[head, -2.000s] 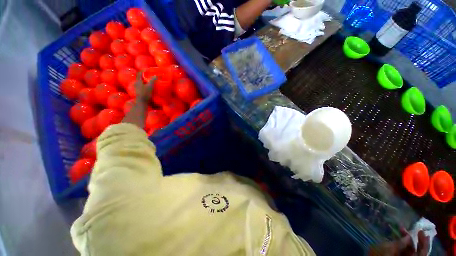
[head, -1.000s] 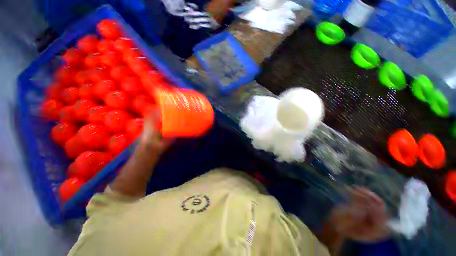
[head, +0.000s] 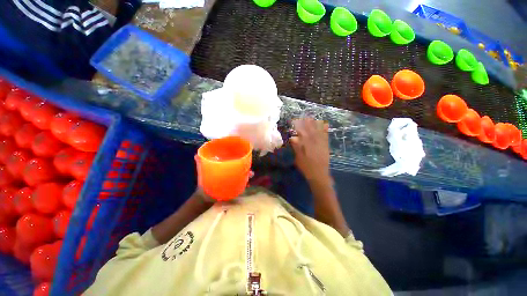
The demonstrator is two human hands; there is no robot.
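My left hand (head: 202, 180) is shut on an orange shell (head: 224, 173), held open side up in front of my chest, just on my side of the ledge. My right hand (head: 310, 141) is on the ledge (head: 352, 136), fingertips down at the scattered small parts (head: 294, 113). Whether it pinches any part cannot be told. The white cup (head: 249, 92) stands on a crumpled white rag (head: 222, 120), left of my right hand.
The blue crate (head: 95, 199) of orange shells is at the left. A blue parts tray (head: 141, 63) lies near another person's sleeve (head: 63, 23). A second white rag (head: 404, 147) is at right. The mesh belt (head: 254, 40) carries green shells (head: 344, 22) and orange shells (head: 408, 85).
My left hand has taken an orange shell out of the crate and brought it in front of me. My right hand has moved onto the ledge beside the cup. The view has turned right.
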